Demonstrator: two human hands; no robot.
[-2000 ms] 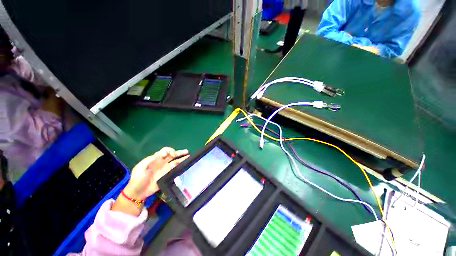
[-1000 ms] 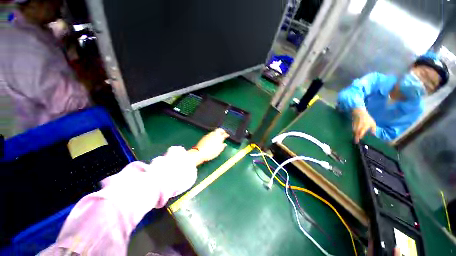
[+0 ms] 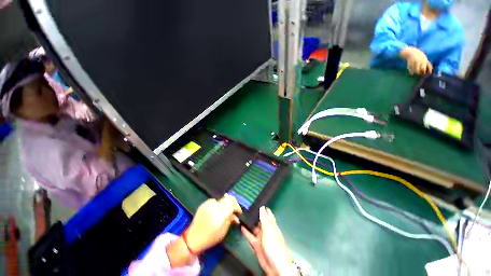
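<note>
A black phone tray lies slantwise on the green bench below the black partition. Its near slot holds a smartphone with green and blue bars on its screen. Its far end holds a yellow-white card and beside it another phone with green bars, blurred. My left hand grips the tray's near end, fingers bent over the edge. My right hand is at the same end, thumb up along the side; its fingers are partly hidden below the tray.
A blue bin with black trays and a pale pad stands lower left. White test cables lie on the raised platform, with another black tray. A yellow cable curves right to paper sheets. A coworker in blue is opposite.
The tray with the card has come nearer, and both my hands are now at its near end. The other tray now lies flat on the raised platform, and my right hand has left it.
</note>
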